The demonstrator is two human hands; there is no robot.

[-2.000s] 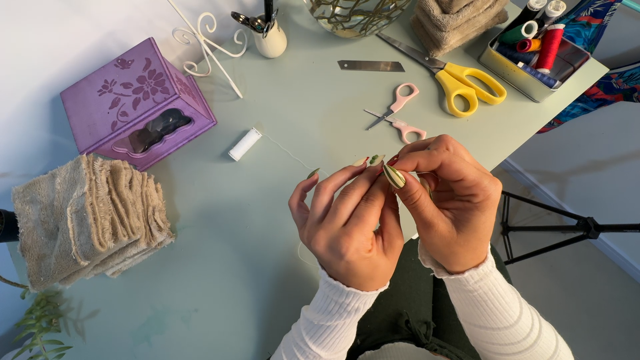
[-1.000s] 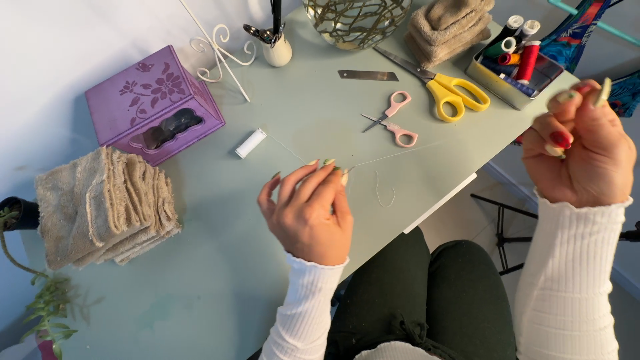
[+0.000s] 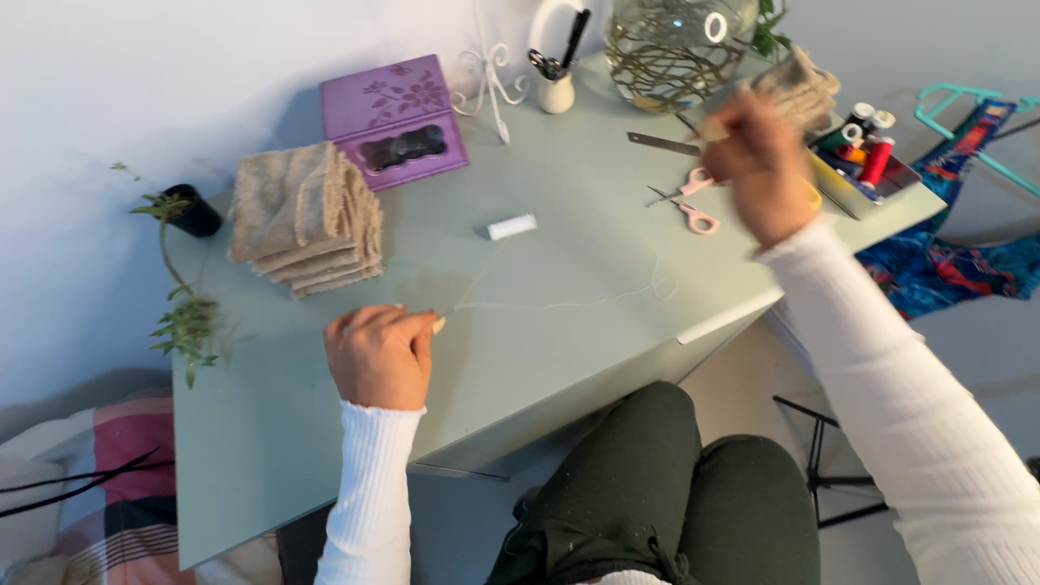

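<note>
My left hand (image 3: pixel 380 356) is over the front left of the table, thumb and fingertip pinched at the end of a fine white thread (image 3: pixel 561 305). The thread runs right across the tabletop into a small loop, and another length leads toward a white thread spool (image 3: pixel 512 227) lying on its side. My right hand (image 3: pixel 751 166) is raised, blurred, above the right side, partly hiding the yellow-handled scissors (image 3: pixel 812 195); whether it holds anything cannot be told. Pink-handled scissors (image 3: pixel 689 201) lie spread just left of it, beside a flat metal blade (image 3: pixel 662 145). A needle is not discernible.
Folded beige cloths (image 3: pixel 309 219) are stacked at the left by a purple case (image 3: pixel 394 122) and a potted plant (image 3: pixel 188 211). Behind stand a cup of pens (image 3: pixel 556 91) and a glass bowl (image 3: pixel 678 49). A tin of colored thread spools (image 3: pixel 865 183) sits near the right edge.
Two seconds ago my hands were together; they are now wide apart. Since the last frame my right hand has moved from beyond the table's right edge to over the scissors. The view has shifted.
</note>
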